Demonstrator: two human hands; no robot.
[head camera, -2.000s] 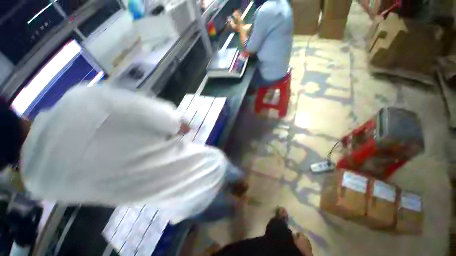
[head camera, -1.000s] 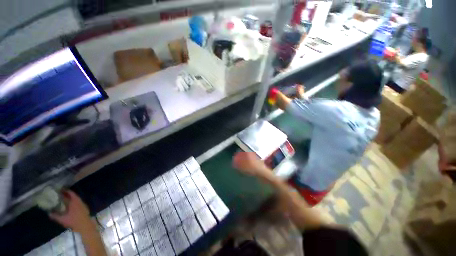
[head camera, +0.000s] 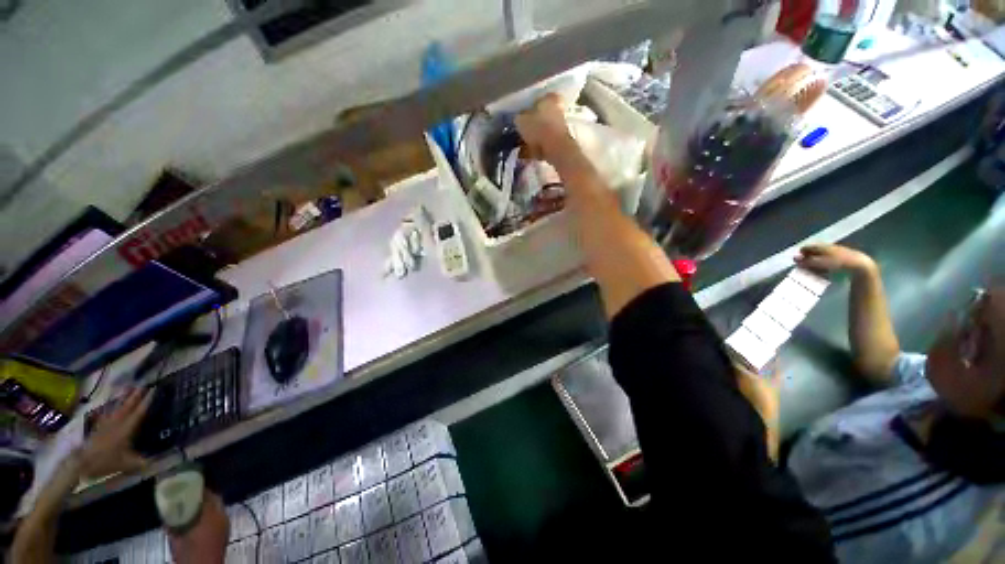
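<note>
My left hand (head camera: 201, 538) is at the lower left edge, partly cut off, and holds a pale barcode scanner (head camera: 180, 496) above small product boxes (head camera: 375, 485) with white labelled tops. My right arm, in a black sleeve, stretches across the bench to a white bin (head camera: 529, 259) on the shelf. My right hand (head camera: 540, 123) is over the bin's back part, among mixed items and cables. Its fingertips are blurred, so its grip is unclear.
Another person's hand (head camera: 110, 435) is at the keyboard (head camera: 193, 402). A mouse (head camera: 288, 348) lies on a grey pad. A bench scale (head camera: 601, 408) is partly behind my right arm. A seated person at right holds a white labelled strip (head camera: 777, 320).
My right hand has moved from above the belt near the scale up into the bin. My left hand still holds the scanner. The seated person now holds a white strip.
</note>
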